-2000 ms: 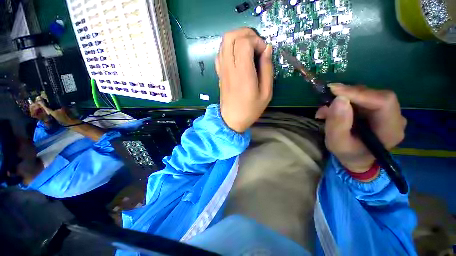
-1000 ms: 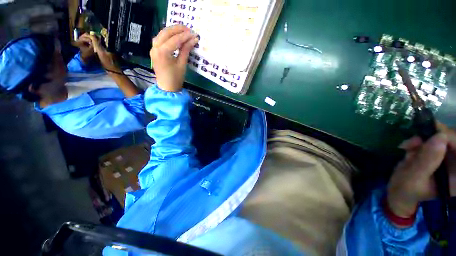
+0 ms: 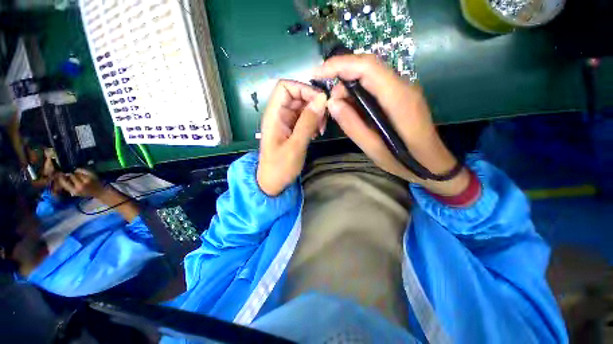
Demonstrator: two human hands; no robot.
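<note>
My left hand (image 3: pixel 288 131) is raised in front of the mat's near edge, its fingertips pinching a tiny dark component (image 3: pixel 320 85). My right hand (image 3: pixel 390 111) holds the black soldering iron (image 3: pixel 378 115) and its fingertips meet the left ones at the component. The iron's tip is hidden or blurred near the board panel. The green-and-silver PCB panel (image 3: pixel 383 30) lies on the mat beyond my right hand, partly covered by it. Small dark and white-headed pieces stick out at its left side. The white component tray (image 3: pixel 158 67) stands left of my hands.
A yellow-green-rimmed tub (image 3: pixel 485 17) with silver bits is at the upper right. Solder wire (image 3: pixel 254 64) and a dark scrap (image 3: pixel 255 101) lie on the green mat (image 3: pixel 269 33). A green cable (image 3: pixel 121 146) loops beside the tray. A coworker in blue (image 3: pixel 101 245) is at the left.
My left hand has left the tray and come to the right. My right hand has moved left with the iron, off the panel, to meet it. The camera view has also turned.
</note>
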